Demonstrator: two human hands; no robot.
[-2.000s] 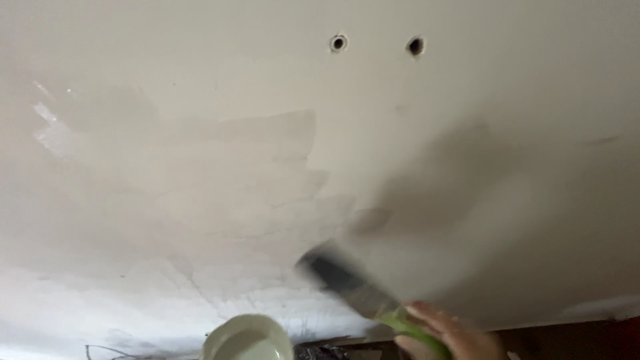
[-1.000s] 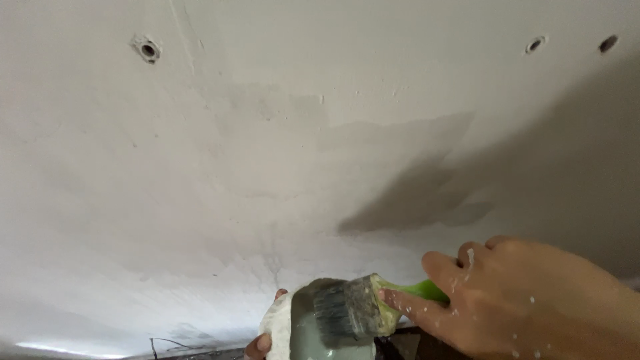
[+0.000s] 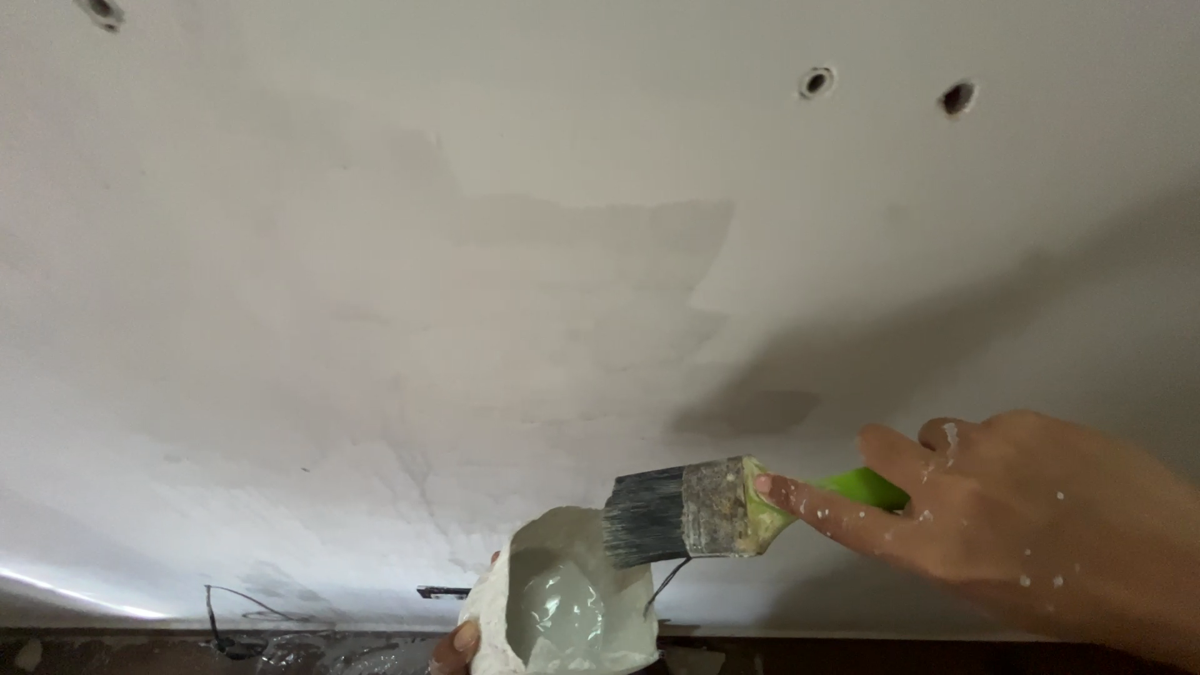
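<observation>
My right hand (image 3: pixel 1031 525), spotted with white paint, grips a flat paintbrush (image 3: pixel 717 506) by its green handle, the index finger stretched along the brush's heel. The dark bristles point left, over the right rim of a white, paint-crusted container (image 3: pixel 487 609). Whitish, glossy liquid (image 3: pixel 567 609) lies inside it. Only fingertips of my left hand (image 3: pixel 457 647) show, holding the container from its left side. Behind stands a pale wall (image 3: pixel 281 281) with a darker, wet-looking patch (image 3: pixel 600 234) above the container.
Two holes (image 3: pixel 817 82) pierce the wall at upper right, and another (image 3: pixel 101 11) sits at upper left. A thin dark wire (image 3: pixel 211 619) sticks up near the wall's foot. Along the bottom runs a dark, smeared ledge or floor edge (image 3: pixel 347 653). A shadow falls on the wall at right.
The brush was blurred in front of the wall two seconds ago, then stood with its bristles inside the container. Now it has risen to the container's right rim. The view has also shifted.
</observation>
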